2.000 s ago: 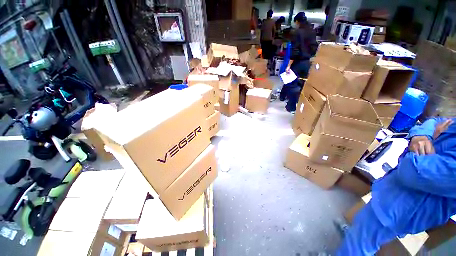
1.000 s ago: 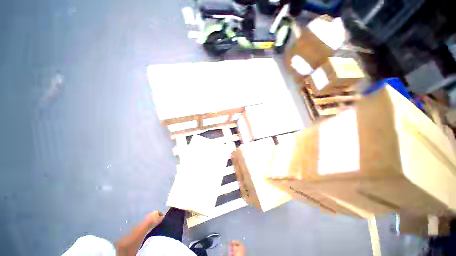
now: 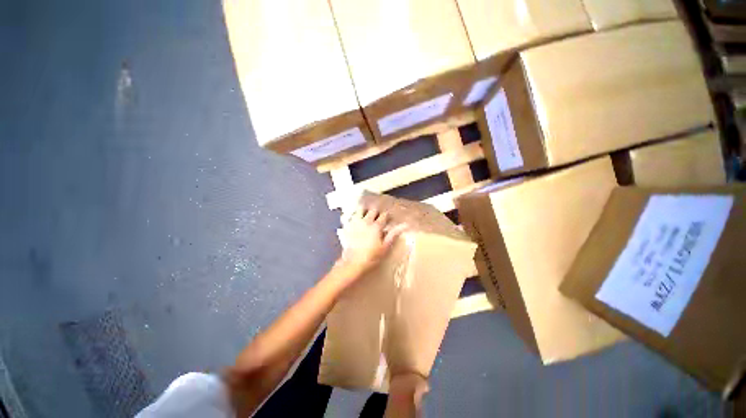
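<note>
A tan carton [image 3: 397, 306] with shiny tape along its top stands tilted over the bare slats of the wooden pallet [image 3: 413, 174]. My left hand [image 3: 368, 233], bare, lies on the carton's far end with fingers spread over the edge. My right hand [image 3: 407, 393], bare, is at the near end at the bottom of the picture, partly cut off; its fingers are mostly hidden. The carton's underside is hidden, so I cannot tell whether it rests on the slats.
Closed cartons [image 3: 401, 49] with white labels stand in a row at the far side of the pallet. Another carton [image 3: 548, 253] lies right of the held one. A carton with a large white label [image 3: 667, 261] is at the right edge. Grey ground [image 3: 164, 204] lies left.
The view has moved down and closer to the pallet. Both hands are now on the carton; one second ago they were low in the picture, one reaching near its near end.
</note>
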